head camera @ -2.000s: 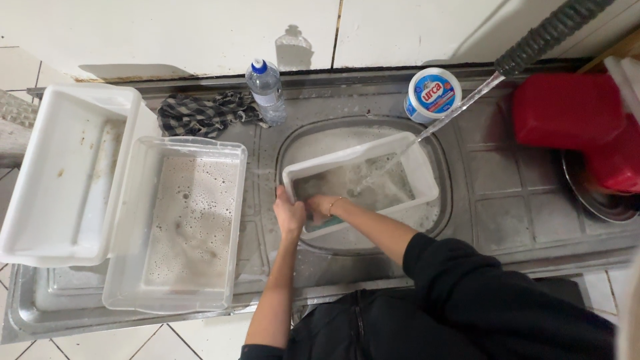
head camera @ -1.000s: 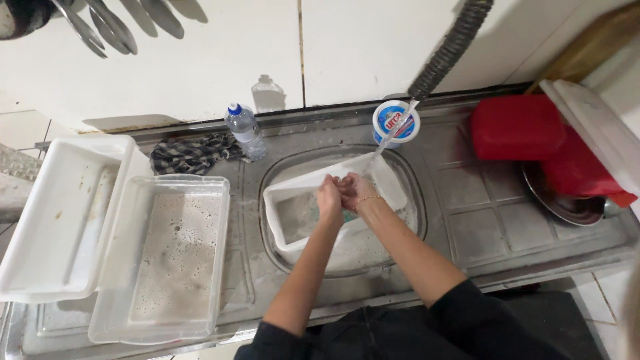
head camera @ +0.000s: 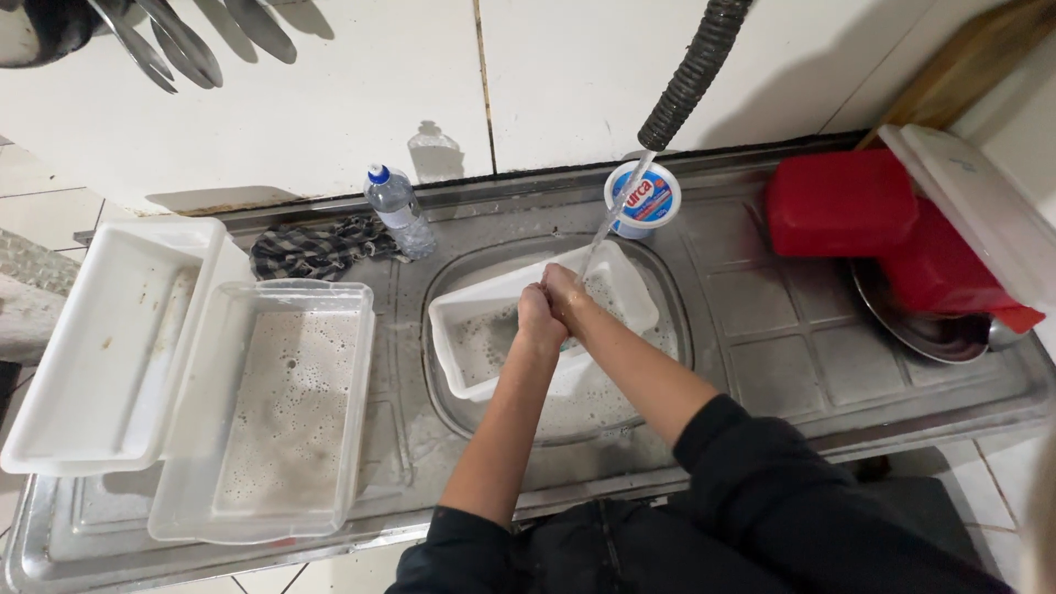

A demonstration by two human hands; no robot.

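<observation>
Both hands meet over a white plastic bin that sits in the oval metal sink, with cloudy, bubbly water in the bin and around it. My left hand and my right hand press together with fingers curled. A little green shows just under them, perhaps a sponge, but whether they hold it is hidden. A stream of water falls from a black corrugated hose beside my right hand. At the sink's back edge stands a round Urca tub with a blue and white lid.
Left on the metal counter are a translucent bin of foamy water and a white bin overlapping it. A checkered cloth and clear bottle lie behind. Red containers, a metal pan and a pale lid are at right.
My hands have moved up from the bin's near edge, where they were about two seconds ago, to over its middle, and have come together. The view has shifted to show hanging utensils.
</observation>
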